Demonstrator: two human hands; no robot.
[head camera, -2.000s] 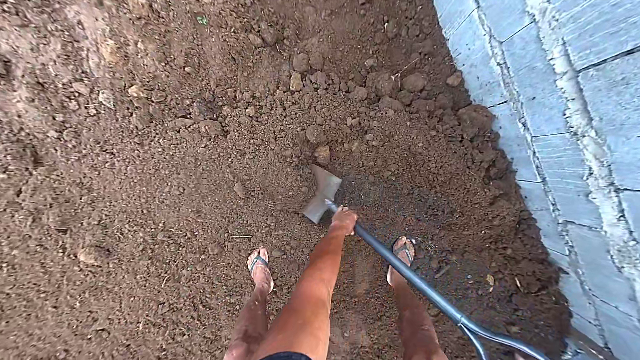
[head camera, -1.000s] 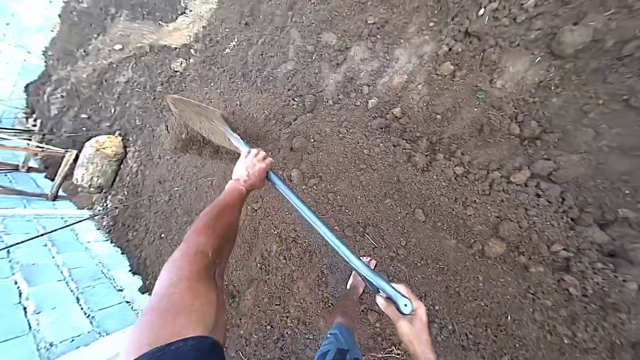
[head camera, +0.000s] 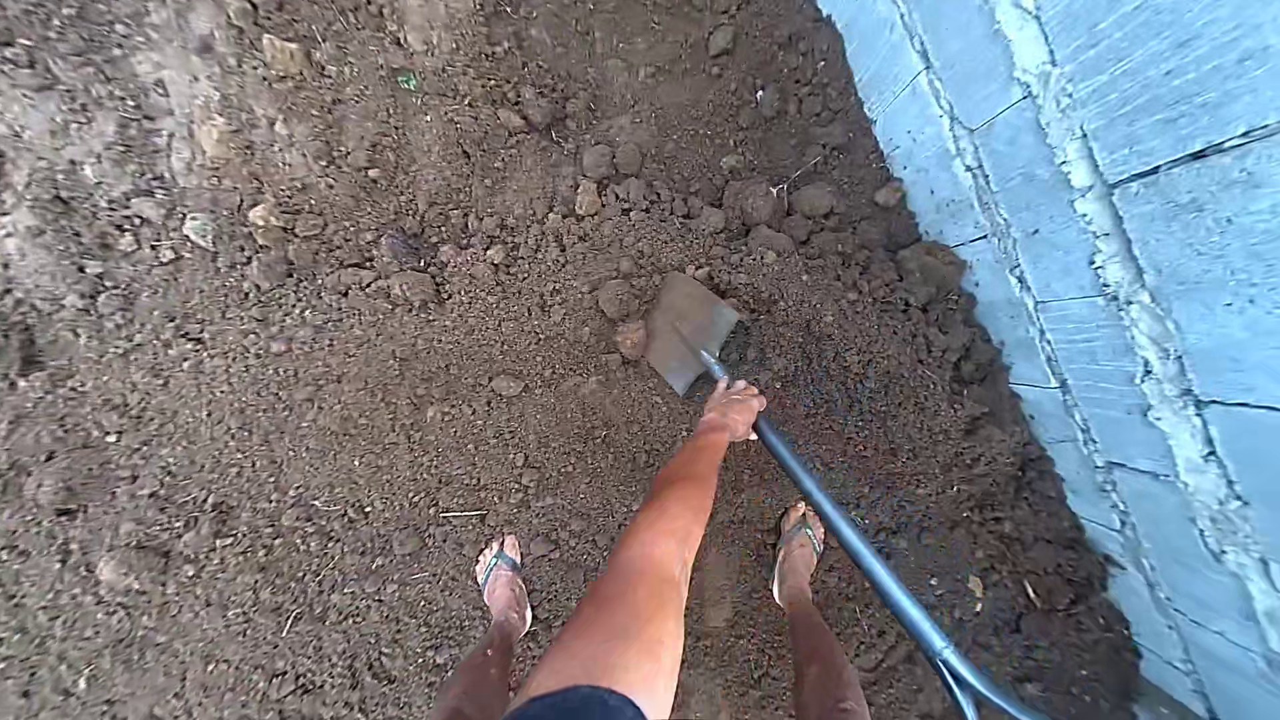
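My left hand (head camera: 735, 410) is closed around the shaft of a shovel (head camera: 845, 525), close to its metal blade. The blade (head camera: 690, 325) lies flat at or just over loose brown soil (head camera: 400, 420), beside a reddish stone (head camera: 631, 339); whether it touches the ground I cannot tell. No heap of soil shows on it. From the blade the dark shaft slants to the lower right, where it splits into the forked handle at the frame's edge. My right hand is out of view.
Along the right side runs a grey concrete block wall (head camera: 1080, 350) with rough mortar joints. Clods and stones (head camera: 755, 203) lie beyond the blade, with a larger clod (head camera: 928, 268) near the wall. My feet in flip-flops (head camera: 503, 580) stand apart on the soil.
The view has swung strongly from the wall and log side. My right hand, on the shovel's handle a second ago, has left the view. The blade, over soil at the other side then, is back near the clods.
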